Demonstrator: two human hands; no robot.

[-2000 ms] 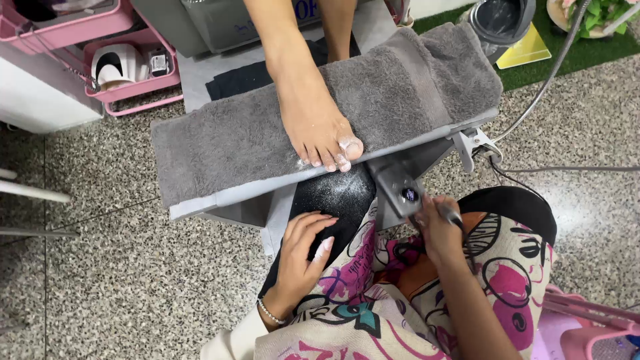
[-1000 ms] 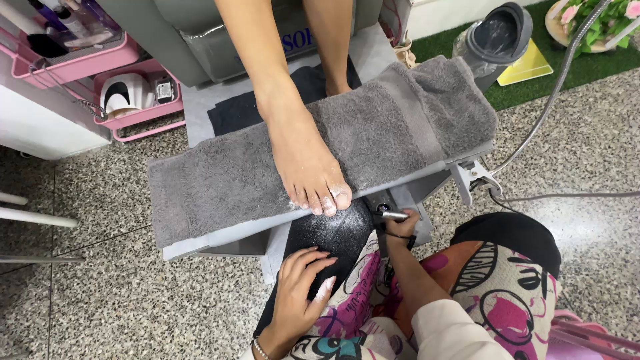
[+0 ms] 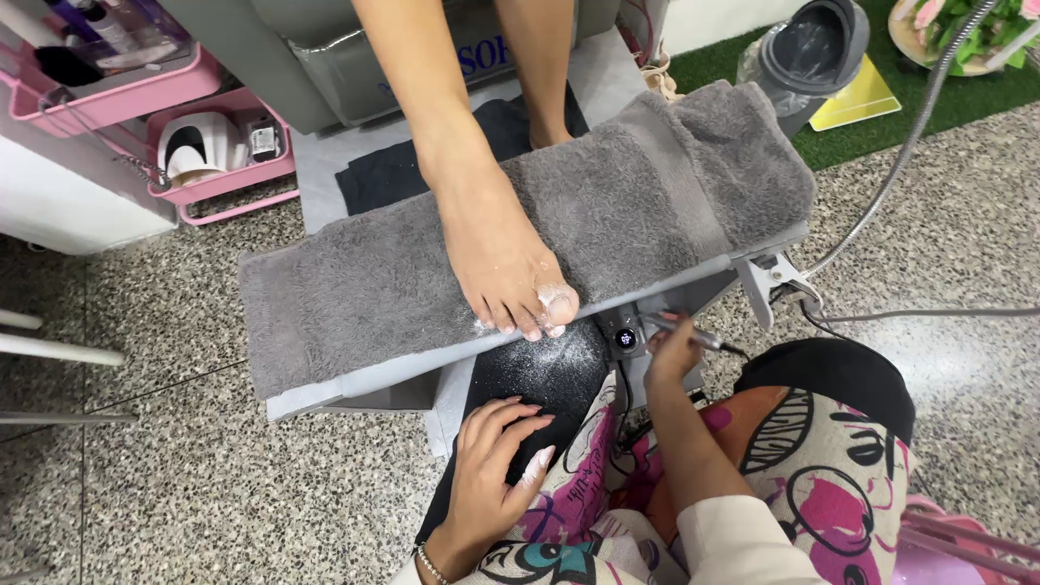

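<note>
Another person's bare foot (image 3: 504, 244) rests on a grey towel (image 3: 366, 276) over a footrest, toes at its near edge. White dust lies on the big toe and on my black-clad knee (image 3: 544, 366) below. My left hand (image 3: 491, 467) lies on my thigh, fingers spread and holding nothing, with white dust on the thumb. Beneath the footrest's edge, my right hand (image 3: 674, 349) holds the pen-shaped electric nail drill handpiece (image 3: 699, 335), its cord trailing right. Just left of it is the drill's control unit (image 3: 624, 337), its round display lit. The handpiece's tip is hard to make out.
A pink trolley (image 3: 227, 187) with supplies stands at upper left. A white clamp (image 3: 776, 280) grips the footrest's right end, near a flexible metal lamp arm (image 3: 910, 154). At upper right are a lined grey bin (image 3: 804, 57) and a potted plant (image 3: 967, 32). Pink legs of furniture show at lower right.
My right hand has stayed near the control unit, shifting about it with the handpiece. My left hand remains on my thigh. The foot has kept its place on the towel.
</note>
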